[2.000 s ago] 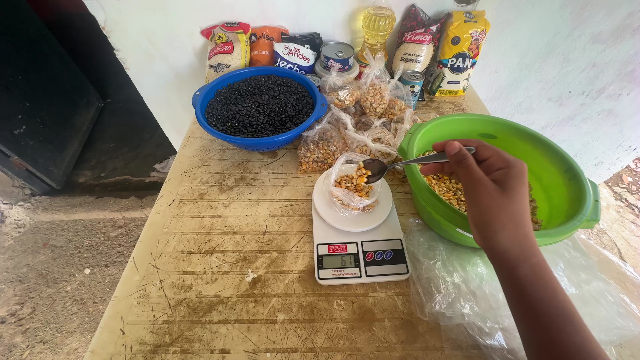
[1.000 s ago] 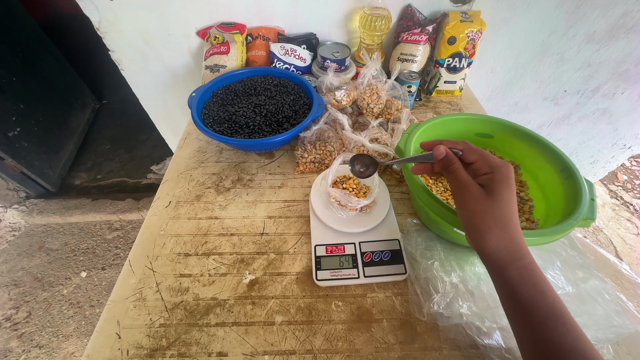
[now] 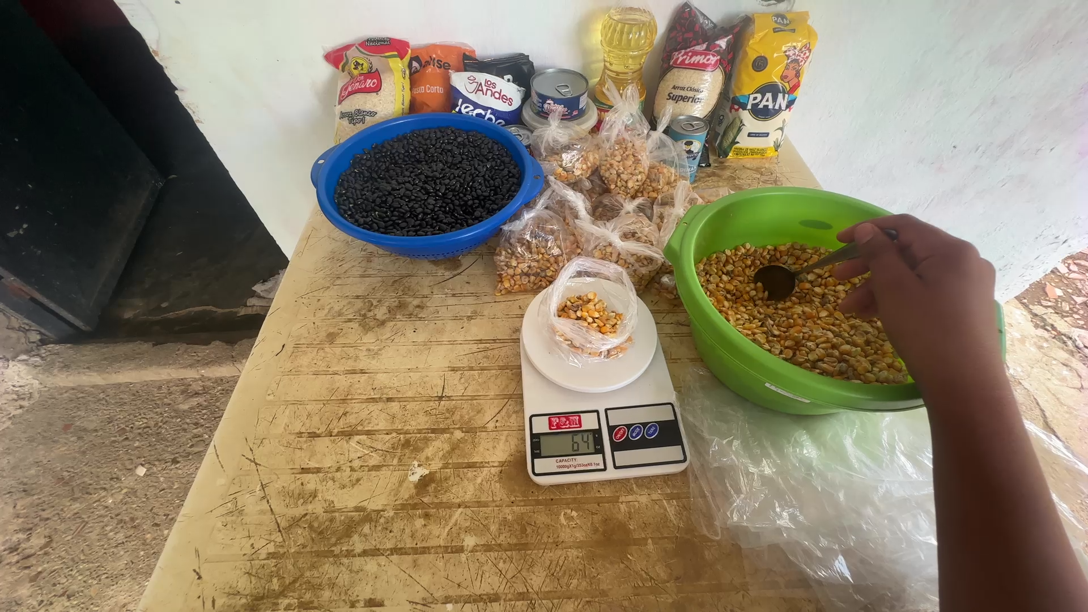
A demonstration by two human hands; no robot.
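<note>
My right hand [image 3: 926, 289] holds a metal spoon [image 3: 778, 279] by its handle, its bowl down at the corn kernels [image 3: 799, 327] inside the green plastic bowl [image 3: 850, 397]. Left of that bowl, a white digital kitchen scale [image 3: 544, 387] carries an open clear plastic bag [image 3: 595, 310] with some kernels in it; the display reads 64. Tied plastic bags of corn [image 3: 535, 255] stand grouped behind the scale. My left hand is out of view.
A blue colander [image 3: 425, 246] of black beans stands at the back left. Food packets, cans and an oil bottle [image 3: 627, 51] line the wall. Loose clear plastic bags [image 3: 807, 484] lie in front of the green bowl, on the scratched table [image 3: 365, 493].
My right hand has moved right with the spoon, from over the bag on the scale to the corn in the green bowl. The display went from 61 to 64.
</note>
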